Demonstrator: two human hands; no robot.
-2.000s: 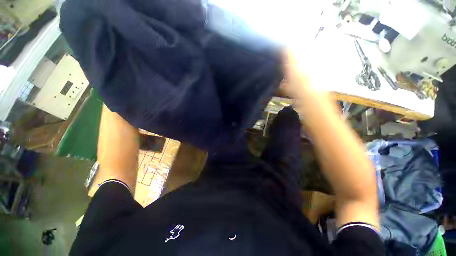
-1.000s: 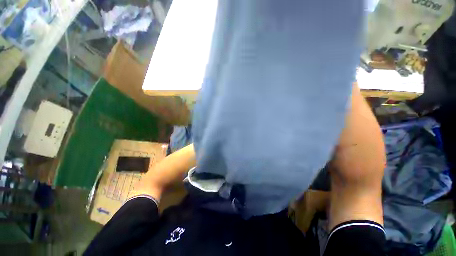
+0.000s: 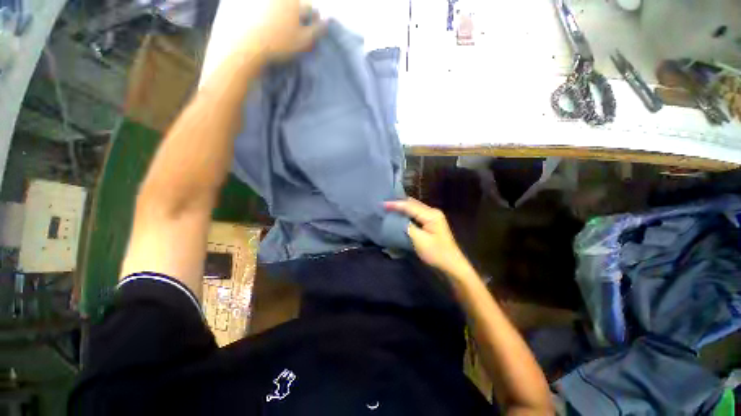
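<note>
The blue-grey garment piece (image 3: 325,146) hangs over the front edge of the white table and down to my lap, with folds along it. My left hand (image 3: 288,31) is on its upper end at the top of the picture, slightly blurred, with fingers bent on the cloth. My right hand (image 3: 418,231) holds the garment's right edge near my lap, below the table edge. The fabric shears (image 3: 583,81) with wrapped handles lie on the table to the right, and the dark thread snips (image 3: 637,80) lie right of them.
The white table (image 3: 479,106) has a wooden front edge. Brown and silver metal parts (image 3: 703,89) lie at its far right. A plastic-lined blue bin (image 3: 605,280) of blue-grey pieces stands at the right. A cardboard box (image 3: 231,305) with a dark phone (image 3: 218,265) is at the lower left.
The garment has gone from raised close in front of me to lying lower over the table edge. My left hand has moved up onto the table, and my right hand has come down to the lap. The shears show again.
</note>
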